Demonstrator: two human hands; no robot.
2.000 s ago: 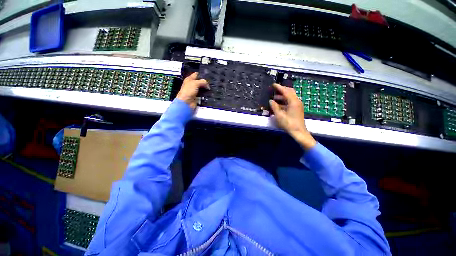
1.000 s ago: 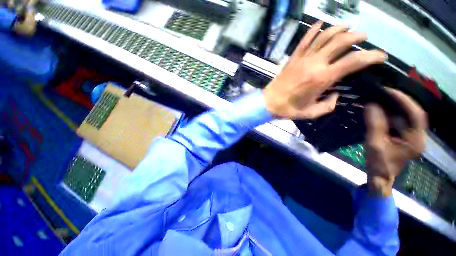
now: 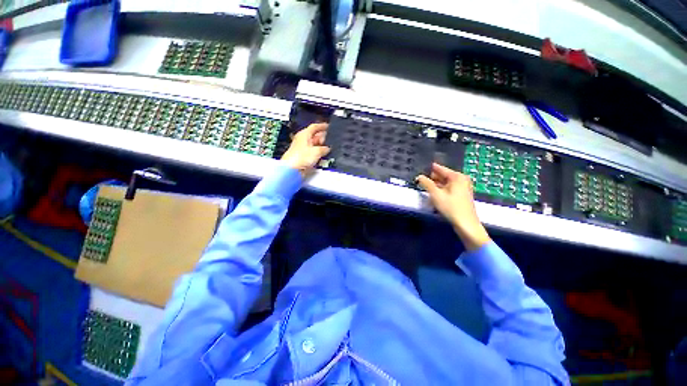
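A black wave solder pallet (image 3: 379, 151) lies flat on the conveyor rail (image 3: 361, 185) in front of me, with rows of small slots and no panel in it. My left hand (image 3: 307, 148) is at its left edge, fingers bent, touching near the lower left corner. My right hand (image 3: 447, 192) is at its lower right corner, thumb and fingers close together by a pale latch. Whether the fingertips grip the pallet is too small to tell. To the right, a green PCB panel (image 3: 503, 173) sits in another black pallet.
An incoming board row (image 3: 151, 114) runs left. Another panel (image 3: 603, 196) sits farther right. A blue bin (image 3: 90, 32), a loose panel (image 3: 197, 58), blue-handled cutters (image 3: 542, 121) and a red object (image 3: 568, 56) are on the ledges. A cardboard sheet (image 3: 162, 245) lies low left over the tray.
The view swung right and came back. One second ago both hands were raised over the black pallet area, blurred; now they are down at the pallet's two ends.
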